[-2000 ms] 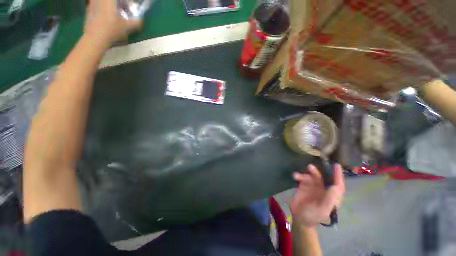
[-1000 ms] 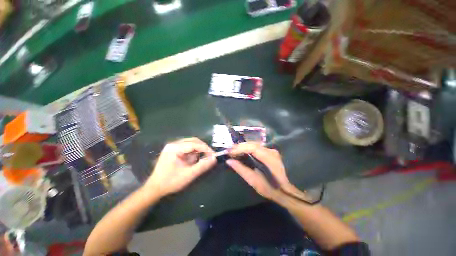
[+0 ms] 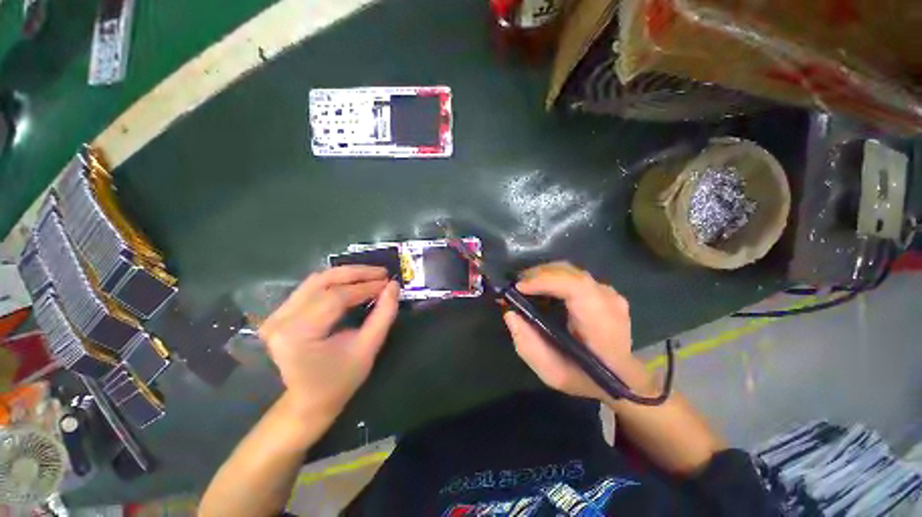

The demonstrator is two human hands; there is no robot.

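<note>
A phone circuit board lies on the dark green mat in front of me, with its dark rectangle and red end to the right. My left hand holds a dark LCD screen module by its edge over the board's left part. The module's orange-gold tail lies on the board. My right hand holds the black soldering iron like a pen. Its thin tip points up and left, at the board's upper right part. Whether it touches the board I cannot tell.
A second board lies behind. LCD stacks lean at left, near a small fan. At right are a tan cup of silvery bits, a soldering station and a carton. The green conveyor runs at upper left.
My hands have moved apart from their close hold in front of the board. The screen module now lies over the board in my left hand. The view has shifted and sits closer.
</note>
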